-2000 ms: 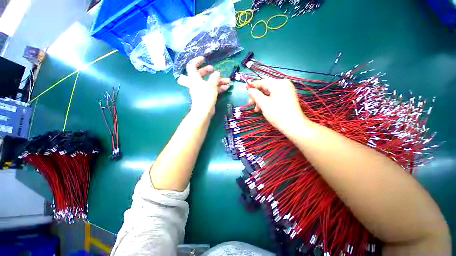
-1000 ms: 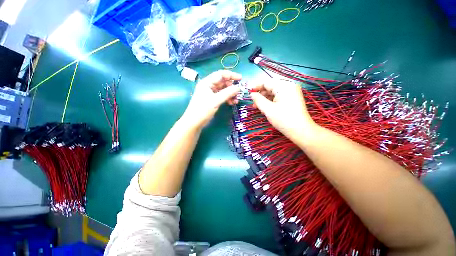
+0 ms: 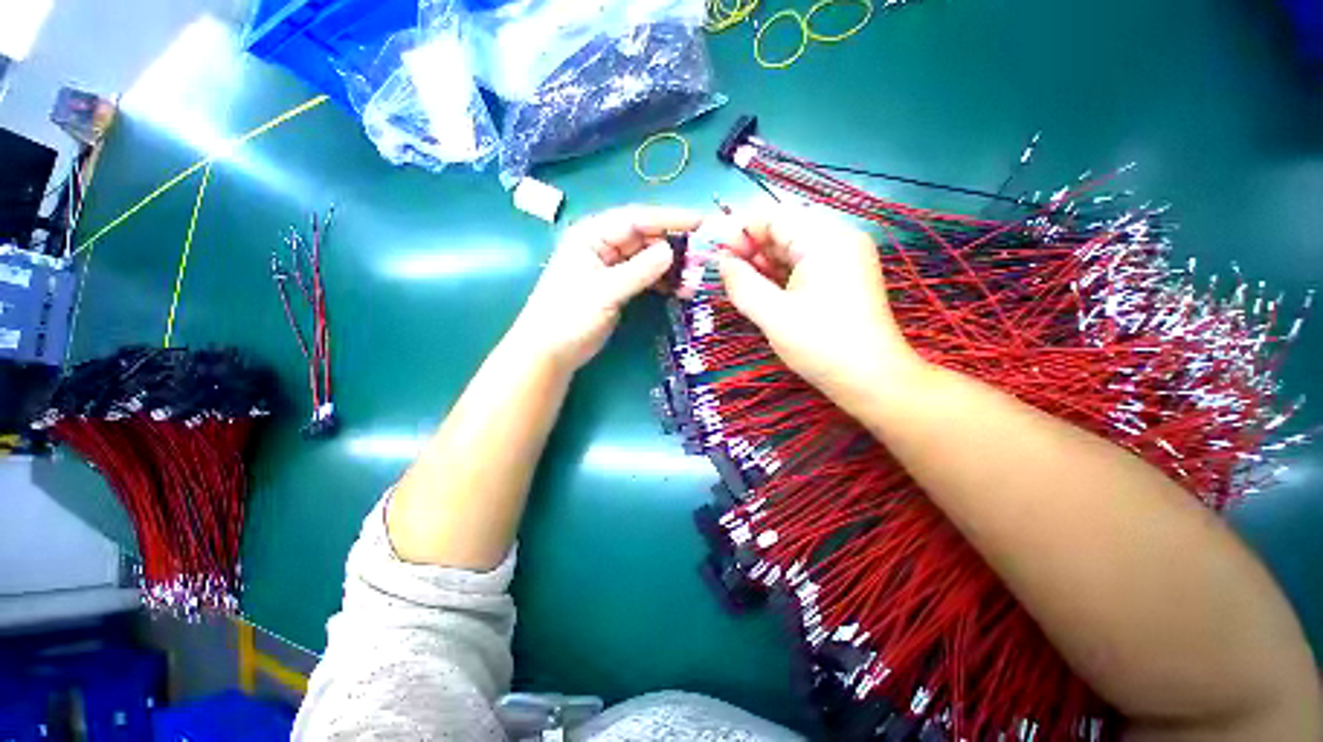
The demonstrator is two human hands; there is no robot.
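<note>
My left hand point(image 3: 617, 273) is closed on a small black connector housing point(image 3: 678, 261) at the upper left edge of the large harness pile point(image 3: 900, 435). My right hand point(image 3: 791, 276) is just right of it, thumb and fingers pinched on red lead wires point(image 3: 721, 239) by the housing. The fingertips hide most of the contact. The pile is a wide red fan with black housings along its left edge and pale tips at right. One harness point(image 3: 742, 145) lies at the pile's top edge, its black housing pointing left.
A side harness bundle point(image 3: 160, 478) lies far left, with a set-apart harness point(image 3: 319, 348) beside it. At the top are a blue parts bin point(image 3: 312, 51), a crumpled clear bag point(image 3: 428, 109), a bag of dark parts point(image 3: 610, 94), yellow bands point(image 3: 662, 157) and a white block point(image 3: 538, 199).
My hands have come together; my left hand, earlier spread near the dark bag, has closed on the housing. The white block and a yellow band are uncovered. The view has shifted slightly.
</note>
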